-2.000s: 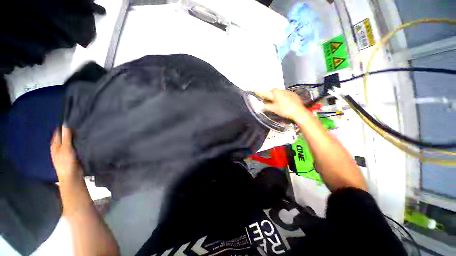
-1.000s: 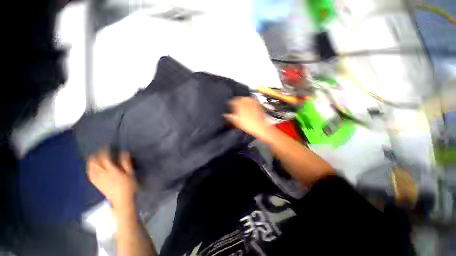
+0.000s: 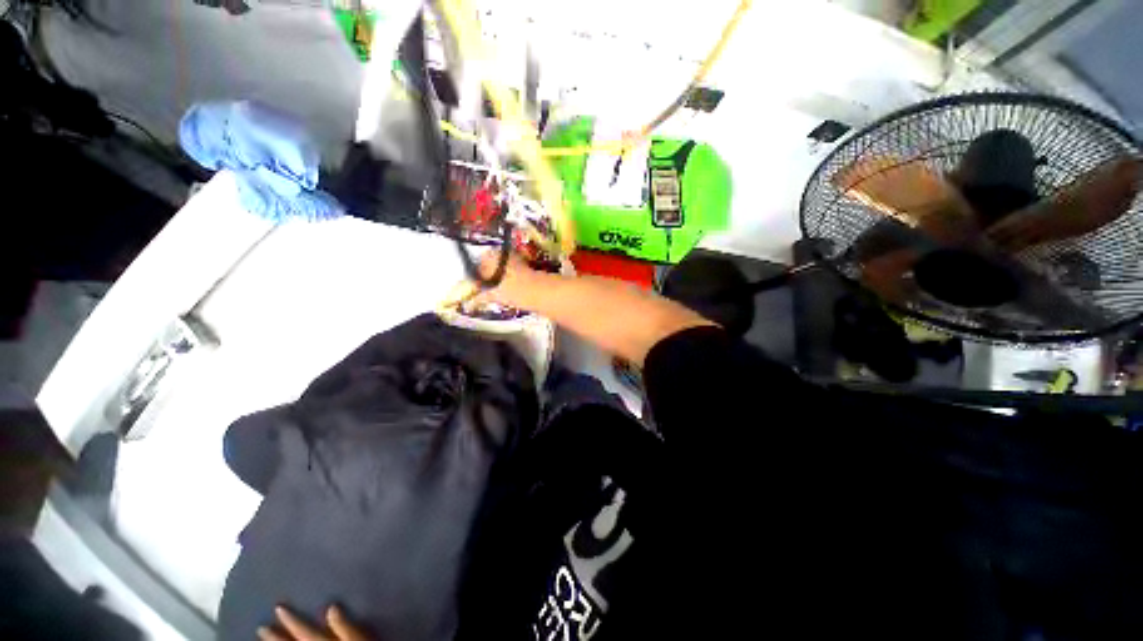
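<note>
The dark grey garment (image 3: 364, 501) lies over the board in front of me, with a bunched part near its upper right. My left hand (image 3: 313, 624) rests on its lower end, cut off by the bottom edge, with only spread fingers showing. My right hand (image 3: 499, 291) is closed around the handle of the steam iron (image 3: 495, 323) at the garment's upper right end. The iron's pale rim shows below the hand; its handle is mostly hidden by the hand.
A white table (image 3: 288, 301) lies under the garment. A wire basket (image 3: 470, 200) with red items and a bright green holder (image 3: 702, 194) stand beyond the iron. A floor fan (image 3: 978, 225) is at right. Light blue cloth (image 3: 257, 150) lies at the table's far corner.
The view has swung right, bringing the fan in. My right hand, on the cloth one second ago, now holds the iron. My left hand is still on the garment, lower in view.
</note>
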